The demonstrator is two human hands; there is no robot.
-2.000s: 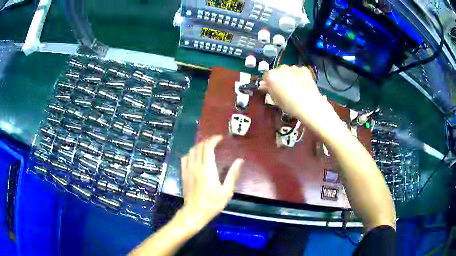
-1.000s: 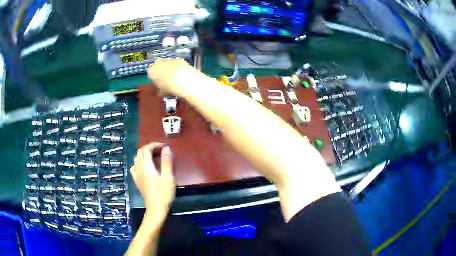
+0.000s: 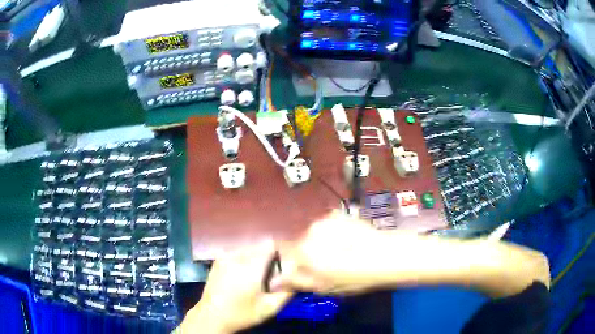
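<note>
My left hand (image 3: pixel 243 279) and my right hand (image 3: pixel 336 251) meet at the front edge of the reddish-brown test board (image 3: pixel 241 215). A small dark object (image 3: pixel 271 269), blurred and partly covered, is between their fingers; it may be a car charger. White upright test holders (image 3: pixel 229 138) stand along the back of the board. Whitish universal socket outlets (image 3: pixel 232 175) sit in front of them. A thick white test lead (image 3: pixel 256 130) loops from the left holder to the second socket (image 3: pixel 298 171).
Filled blister trays (image 3: pixel 104 225) lie left and right (image 3: pixel 473 160) of the board. Two stacked instruments (image 3: pixel 189 55) and a display screen (image 3: pixel 355 29) stand behind. A black cable (image 3: pixel 358 147) hangs over the board. Panel meters (image 3: pixel 378 203) and switches (image 3: pixel 408 203) are near my right forearm.
My right hand has come from the back-left holder down to the front edge and met my left hand, which moved right and down. The holders and white lead are now uncovered. The view has shifted.
</note>
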